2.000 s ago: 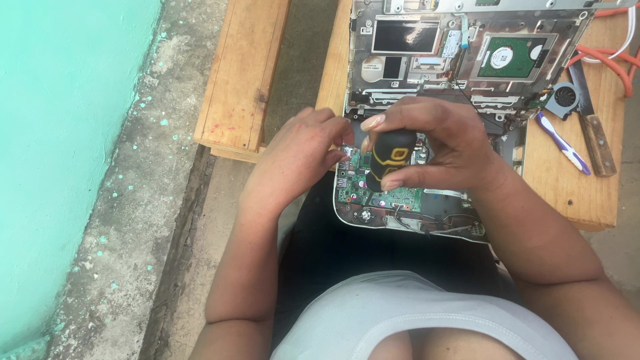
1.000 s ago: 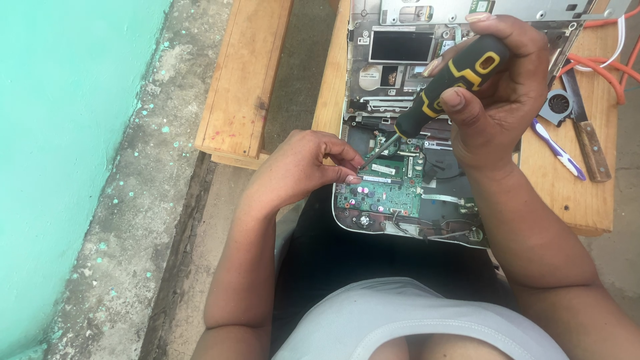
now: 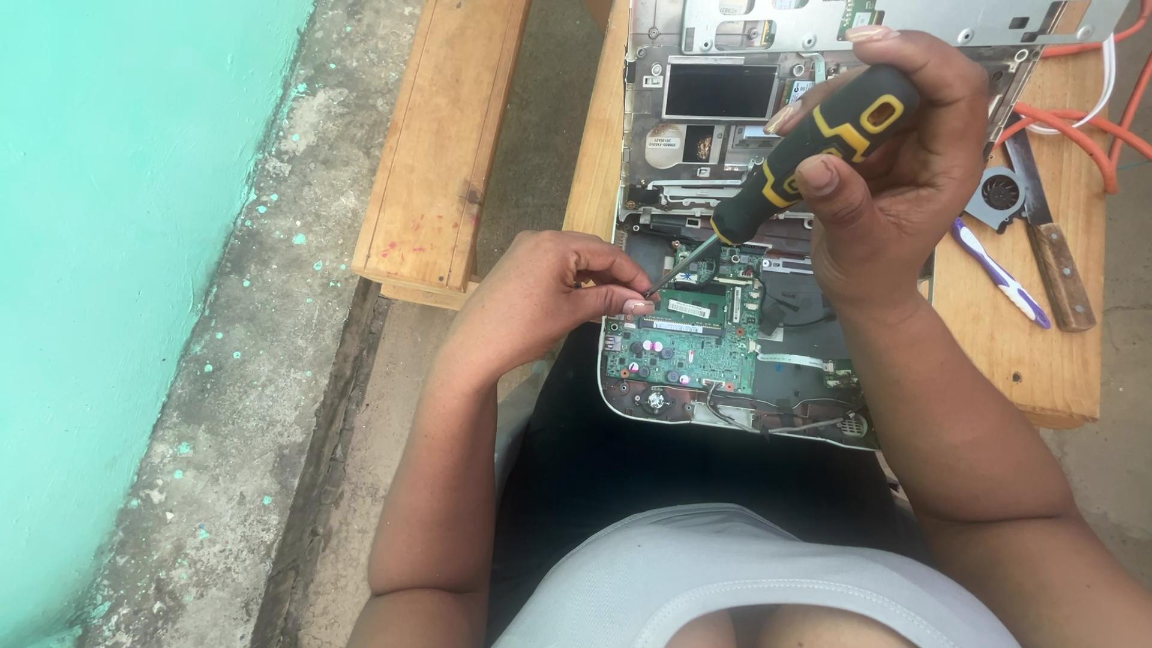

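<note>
My right hand (image 3: 891,171) grips a black and yellow screwdriver (image 3: 801,162), tilted with its shaft down to the left. The tip meets the thumb and fingertips of my left hand (image 3: 576,288), at the left edge of a green laptop motherboard (image 3: 693,346). Whether those fingers pinch the tip or something small is hidden. The board sits in an opened laptop casing (image 3: 810,337), which rests partly over my lap. Beyond it lies the other casing part (image 3: 666,175), with a metal plate (image 3: 747,36) at its top. A white ribbon cable (image 3: 792,360) runs right from the board.
To the right, on the wooden bench (image 3: 999,360), are a small cooling fan (image 3: 997,191), a purple and white toothbrush (image 3: 1001,270) and a wooden-handled knife (image 3: 1060,270). Orange cable (image 3: 1080,135) lies at the upper right. Another wooden bench (image 3: 441,135) stands at the left.
Two seconds ago the screwdriver stood nearly upright over the board; it now leans, its handle toward the upper right. My right hand has moved up and right with it. My left hand has barely moved.
</note>
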